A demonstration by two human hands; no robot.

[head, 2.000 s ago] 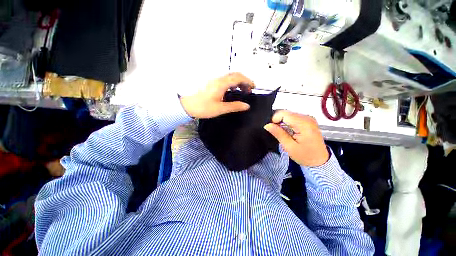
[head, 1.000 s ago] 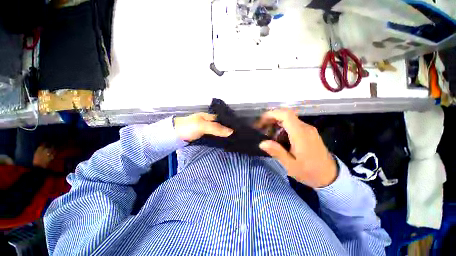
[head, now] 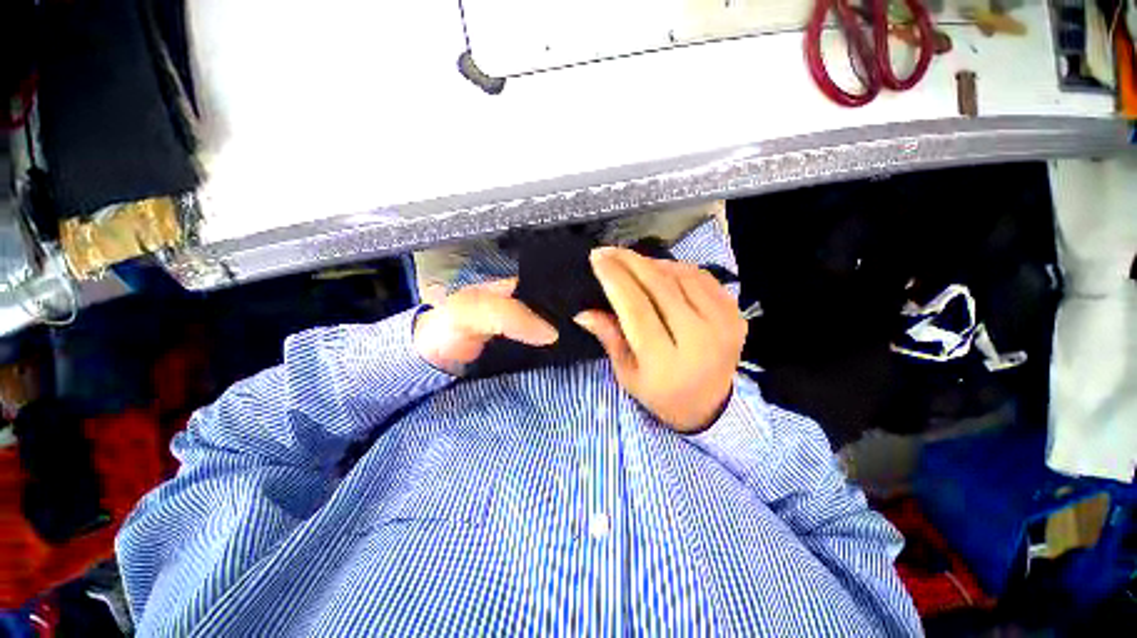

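A black fabric piece (head: 559,284) is bunched or folded between my hands, in front of my shirt and just below the table's front edge. My left hand (head: 480,327) holds its left part, with the thumb on top. My right hand (head: 667,334) grips its right part, with the fingers lying over it and the thumb near the left thumb. The fabric under my fingers and its lower side are partly hidden.
The white table (head: 337,112) has a grey front edge. Red-handled scissors (head: 850,50) lie at the upper right. A black fabric stack (head: 106,106) and brown tape (head: 119,234) are at the left. A white cloth (head: 1095,337) hangs at the right, above a blue box (head: 997,492).
The view has tilted down, so the machine's needle area has left the picture. The fabric, spread wide at first, is now bunched smaller, and my hands have moved closer together below the table edge.
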